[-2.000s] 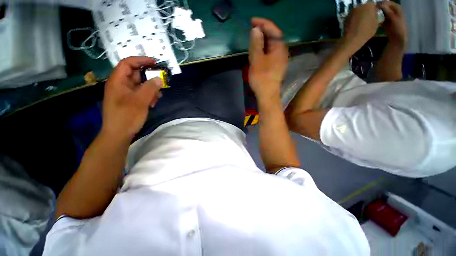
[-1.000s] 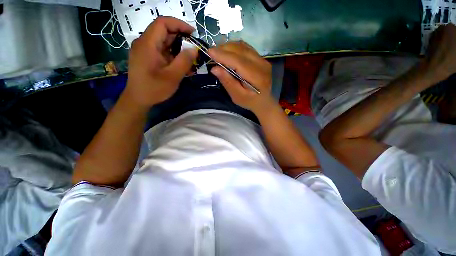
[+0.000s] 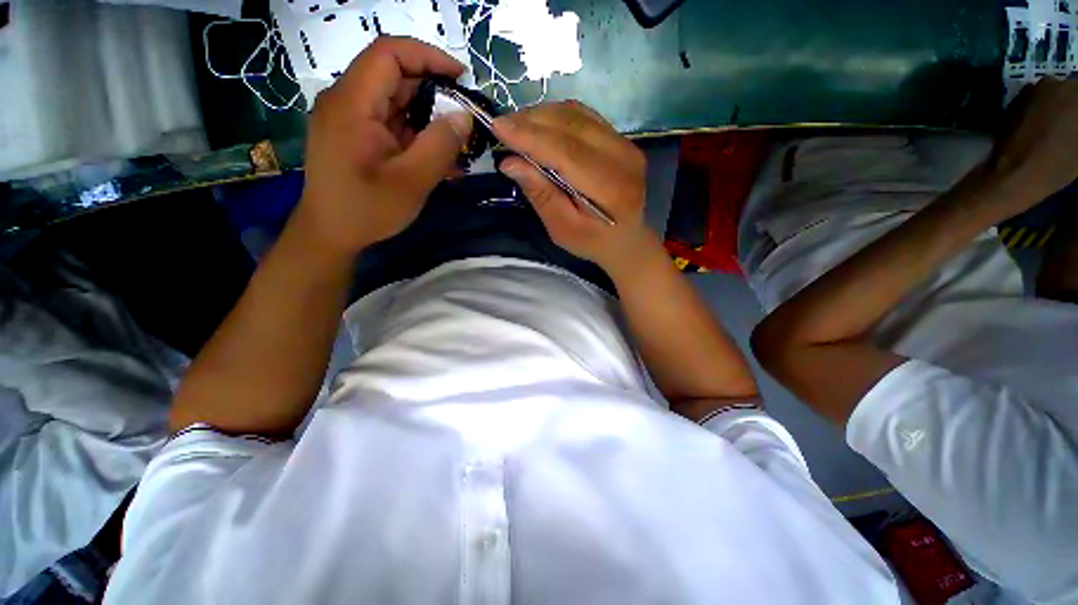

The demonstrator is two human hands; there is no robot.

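My left hand (image 3: 376,154) holds a small black unit (image 3: 450,104) with a white inside between thumb and fingers, at the bench's front edge. My right hand (image 3: 576,175) holds thin silver tweezers (image 3: 550,174) like a pen. Their tip end lies at the unit; my fingers hide part of the unit, and the exact contact cannot be told. A white die-cut sheet (image 3: 355,38) with black slots lies on the bench just beyond my left hand.
White string-like loops (image 3: 236,50) and a ragged white scrap pile (image 3: 538,45) lie beside the sheet on the green bench (image 3: 757,71). A dark object (image 3: 651,8) is at the top edge. White stacked layers (image 3: 101,89) stand left. A neighbour's arm (image 3: 898,266) is at right.
Since two seconds ago, my right hand has come in from the right to the unit, with the tweezers now visible. Over the last second both hands have barely moved.
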